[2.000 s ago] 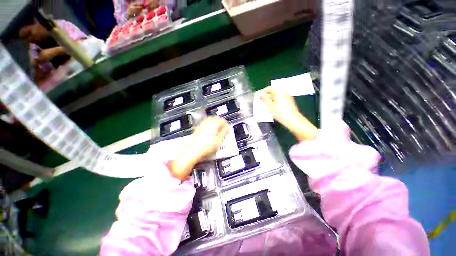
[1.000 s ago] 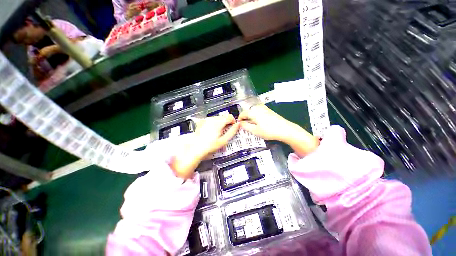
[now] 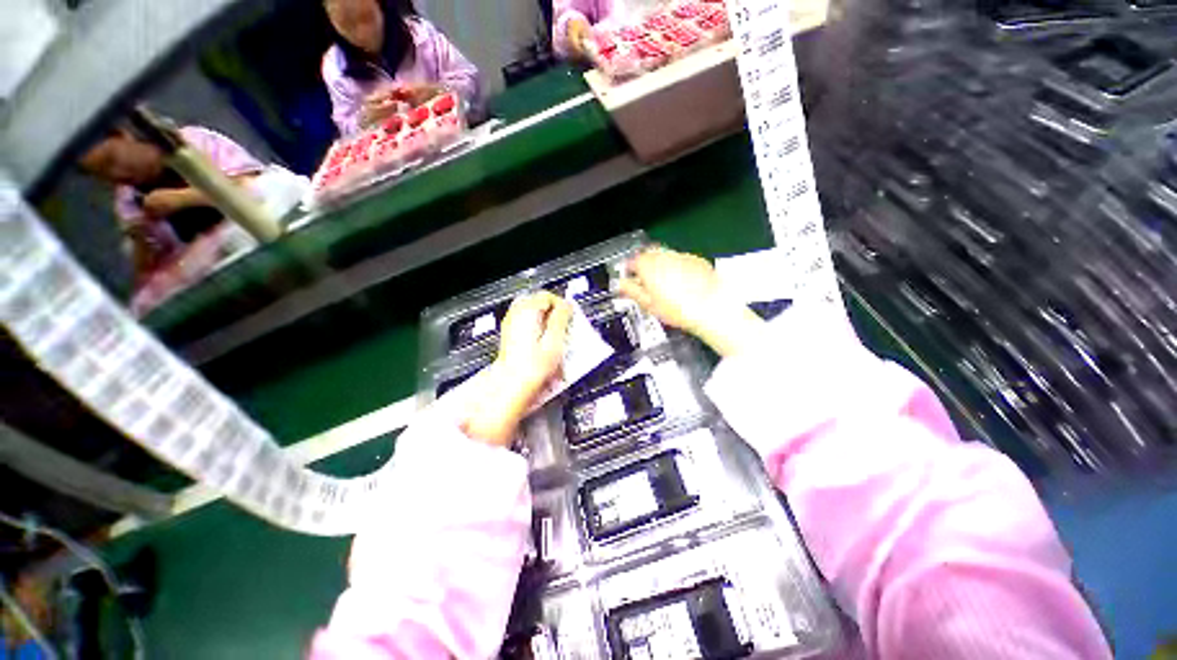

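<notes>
A clear blister tray (image 3: 807,576) holds black open-backed phones (image 3: 613,410) in two rows, with white labels on them. My left hand (image 3: 527,351) is over the left row, its fingers closed on a white label sheet (image 3: 583,351) that angles over the tray. My right hand (image 3: 678,289) is over the tray's far right, fingertips pinched together near a far phone (image 3: 581,284); whether they hold a small label is too blurred to tell. One long printed label strip (image 3: 181,400) curves from the left to my left sleeve. Another printed strip (image 3: 784,148) hangs down to my right sleeve.
Stacked clear trays (image 3: 994,245) stand at the right. The green bench (image 3: 258,567) has a white edge strip. A white paper piece (image 3: 755,275) lies beyond my right hand. Across the line, people in pink work at red-and-white trays (image 3: 394,145), beside a box (image 3: 684,110).
My hands have moved apart from where they met over the tray. The right hand is now at the far right, and the sheet is tilted in my left hand. The view has shifted, showing more beyond the bench.
</notes>
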